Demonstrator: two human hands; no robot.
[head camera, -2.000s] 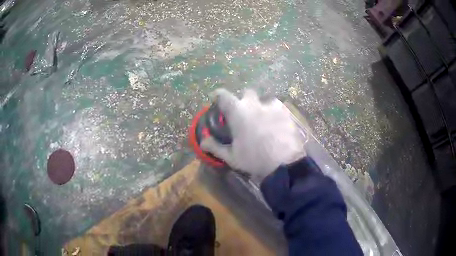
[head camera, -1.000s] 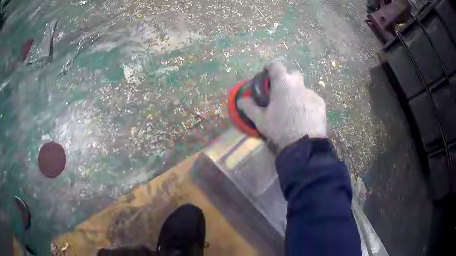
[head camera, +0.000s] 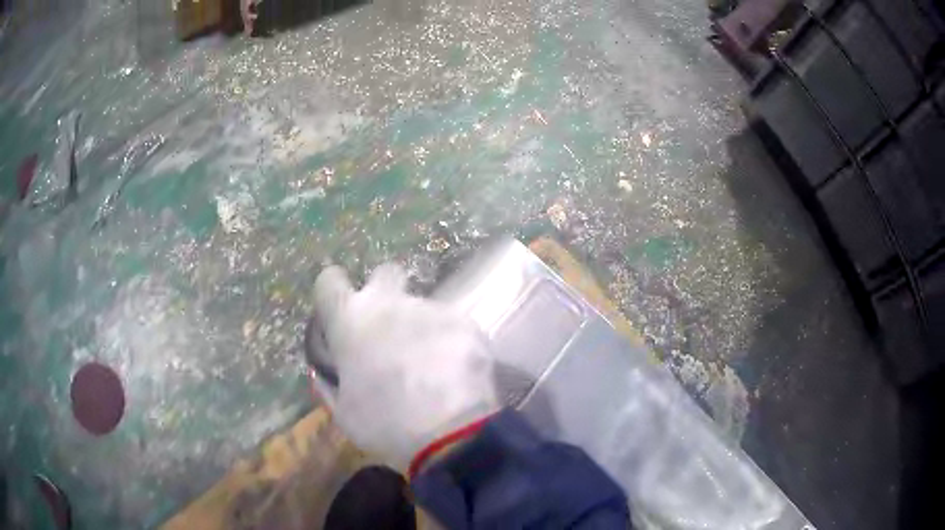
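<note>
My right hand (head camera: 409, 362), in an off-white knit glove with a red cuff edge, is blurred at the centre-left. It is shut on the disc sander (head camera: 320, 362); only a dark sliver and a bit of red rim show at the glove's left side. The silver-grey metal housing (head camera: 642, 435) runs from the centre to the lower right, with a recessed rectangular panel near its far end. The hand and sleeve cover its near left part. Whether the sander touches the housing is hidden. My left hand is not in view.
Brown cardboard (head camera: 264, 476) lies under the housing, with a dark shoe (head camera: 371, 502) on it. A dark-red disc (head camera: 97, 398) lies on the floor at left. Strapped dark grey boxes (head camera: 850, 155) stand at right. A dark object with a brown part (head camera: 202, 16) is at the top.
My right hand and the sander have moved left and nearer to me, off the housing's far end. The panelled face now shows more openly. The camera view has shifted slightly.
</note>
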